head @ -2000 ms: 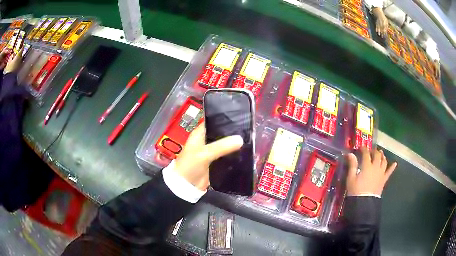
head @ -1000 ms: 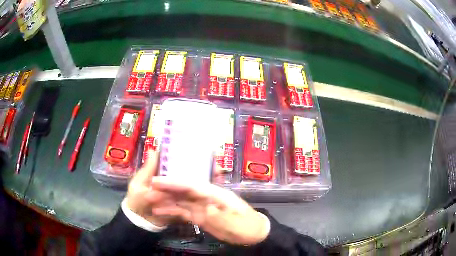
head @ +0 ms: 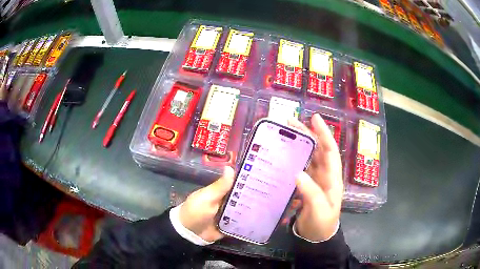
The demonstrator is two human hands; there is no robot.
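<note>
A smartphone [head: 267, 181] with a lit screen showing a list is held tilted above the front of the tray. My left hand [head: 202, 207] grips its lower left edge. My right hand [head: 321, 184] holds its right side, thumb over the screen's edge. Behind it is the clear blister tray [head: 145, 142] with two rows of red keypad phones. One keypad phone [head: 216, 121] lies face up with a pale screen; another phone [head: 175, 115] lies face down, its battery bay open. The smartphone and my right hand partly hide two phones in the front row.
Left of the tray are a thick red marker [head: 119, 118], a thin pen [head: 109, 100], more pens [head: 54, 113] and a black device [head: 76, 93] with a cable. A neighbouring tray [head: 41, 71] and a dark sleeve [head: 23, 173] are at the far left. A red stool [head: 68, 228] stands below.
The smartphone was dark and in my left hand only, with my right hand at the tray's right edge. Now its screen is lit and both hands hold it. The view has shifted too.
</note>
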